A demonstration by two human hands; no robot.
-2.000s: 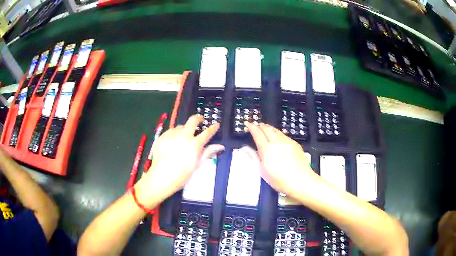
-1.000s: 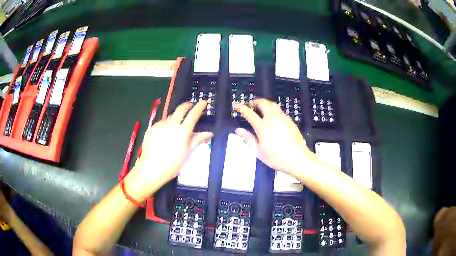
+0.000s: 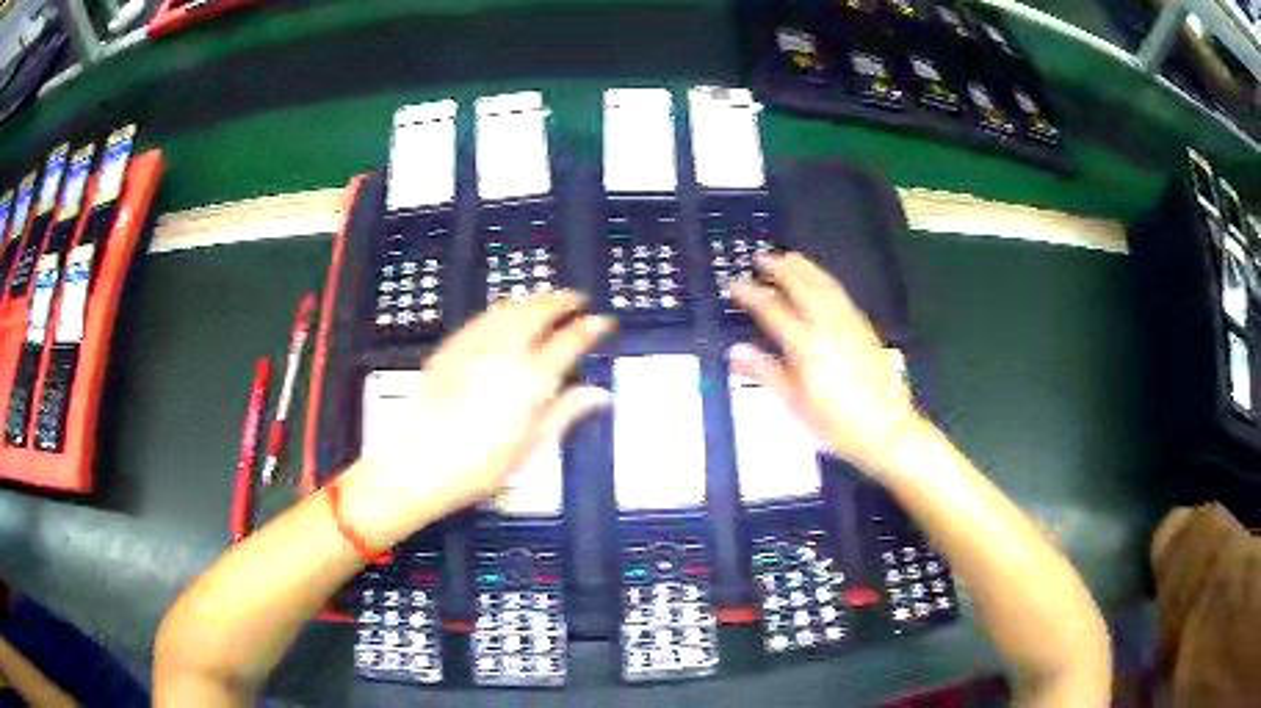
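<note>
Open flip phones with white lit displays lie in two rows in a black foam tray [image 3: 837, 235]. My left hand [image 3: 491, 394] is spread over the second column, its fingertips at the keypad of the upper second phone [image 3: 512, 152]. It covers part of the lower left displays. My right hand [image 3: 830, 360] is spread with fingertips at the keypad of the upper fourth phone [image 3: 726, 145] and its thumb over a lower display [image 3: 774, 450]. The lower middle phone [image 3: 658, 429] lies uncovered between the hands. Neither hand holds anything.
Two red pens [image 3: 252, 443] lie left of the tray. A red tray [image 3: 118, 332] with open phones is at far left. A black tray [image 3: 816, 97] with closed phones is at the back right. Another dark tray [image 3: 1200, 304] and a person's arm [image 3: 1210, 595] are at the right edge.
The view has shifted right, so the trays appear further left. My right hand has moved from the second upper phone to the fourth; my left hand has moved from the first to the second.
</note>
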